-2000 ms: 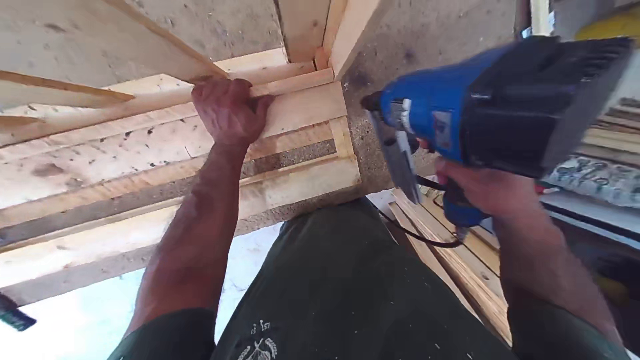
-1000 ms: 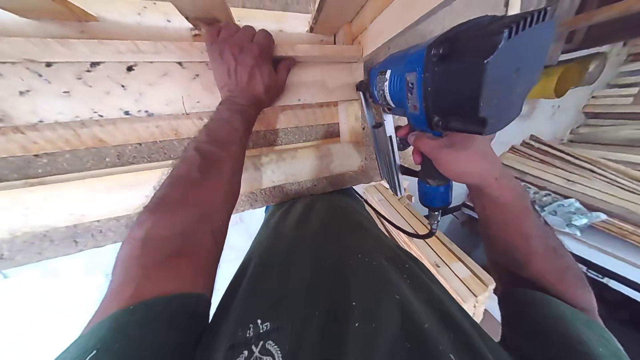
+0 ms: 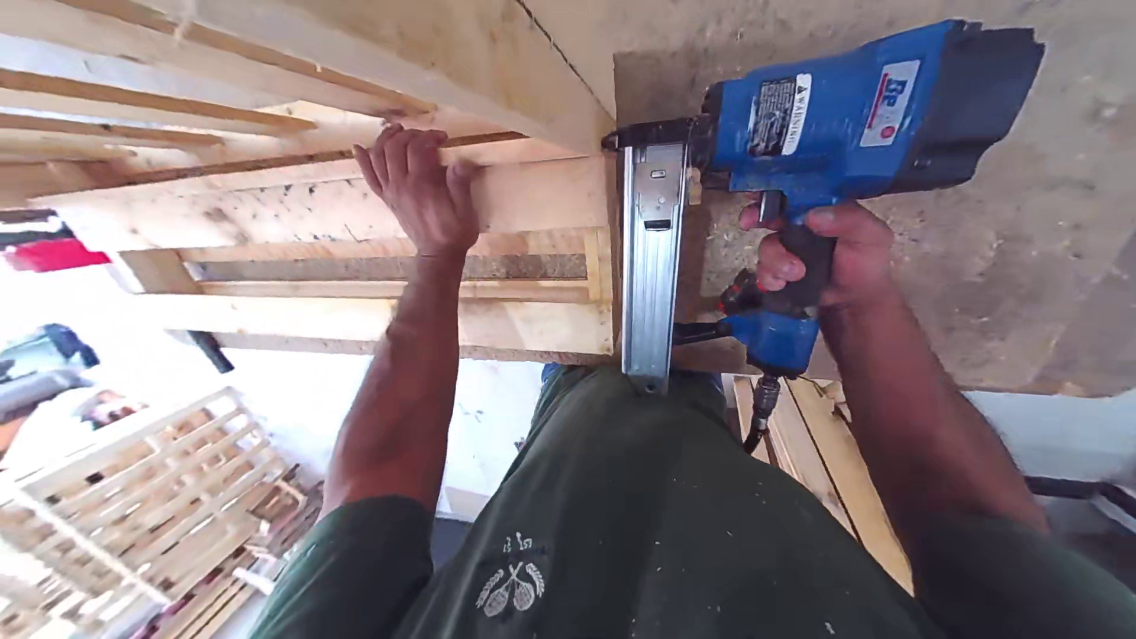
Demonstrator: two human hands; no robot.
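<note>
My right hand (image 3: 821,253) is wrapped round the black grip of a blue pneumatic nail gun (image 3: 821,115), one finger by its trigger. The gun lies level, its nose at the end of a slatted wooden frame (image 3: 541,197), by the corner where a broad board (image 3: 497,71) meets it. The gun's metal magazine (image 3: 652,266) points toward my body. My left hand (image 3: 422,191) rests on the frame's upper planks with its fingers over an edge; whether it grips them I cannot tell. An air hose (image 3: 757,435) hangs from the gun's handle.
The frame lies on a worn wooden work surface (image 3: 1003,293). Loose timber strips (image 3: 830,461) lie below its edge, near my right forearm. At the lower left stand slatted wooden panels (image 3: 151,497). A red item (image 3: 58,255) is at the far left.
The nail gun in my right hand has turned more level, and its nose is now at the frame's end corner. My left hand stays on the planks. The view has shifted.
</note>
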